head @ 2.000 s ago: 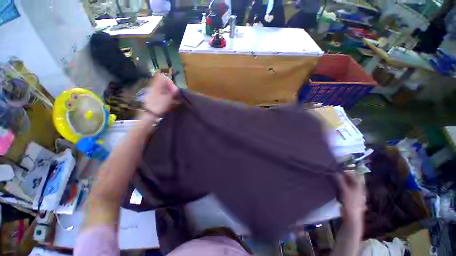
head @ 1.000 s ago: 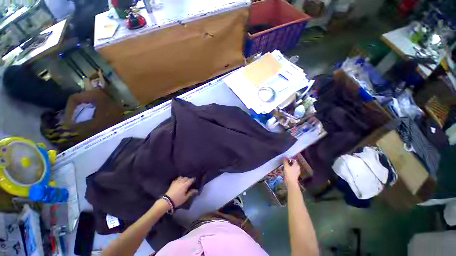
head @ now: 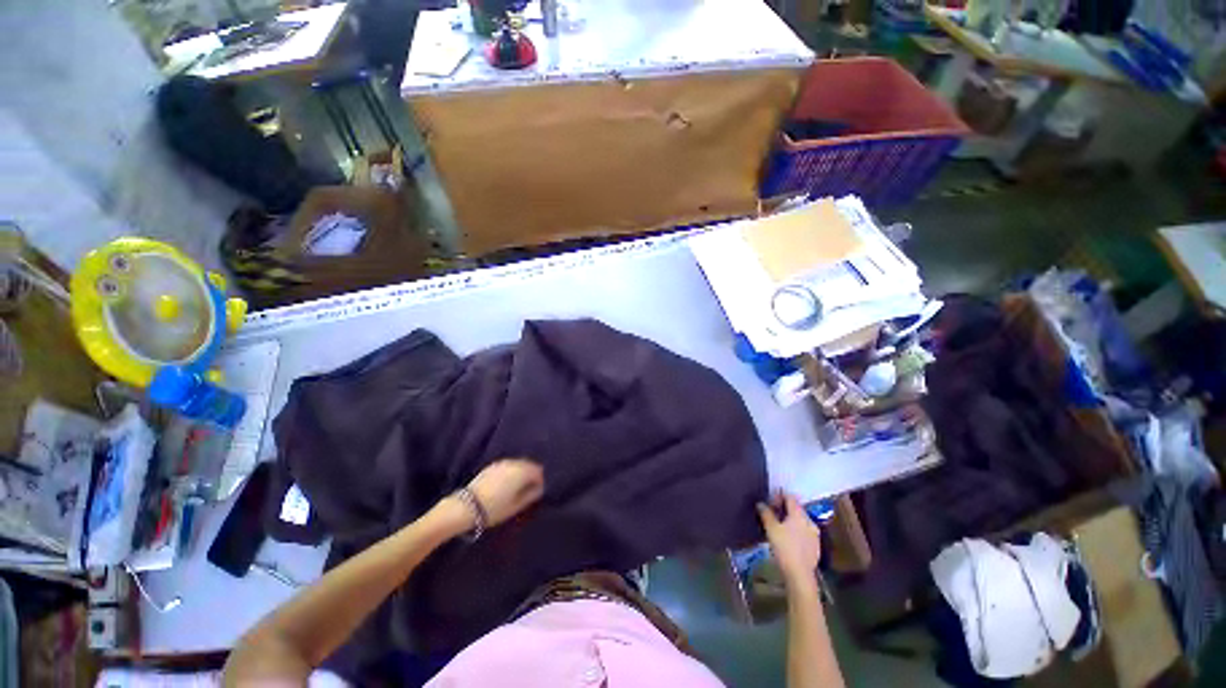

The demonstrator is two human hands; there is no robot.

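The dark brown-purple garment lies bunched on the white table and hangs over its near edge against the wearer. A small white label shows at its left end. My left hand rests on the middle of the cloth with curled fingers; whether it pinches the cloth is hard to tell. My right hand holds the garment's right edge between thumb and fingers at the table's near edge.
A phone lies left of the garment, near a yellow and blue fan. Papers with a tape roll and a cluttered box stand at the right. Dark cloth and cartons are beyond the right end.
The garment was held up and spread two seconds ago, then lowered onto the table. Since one second ago its right part has been drawn nearer, and my right hand has taken its edge.
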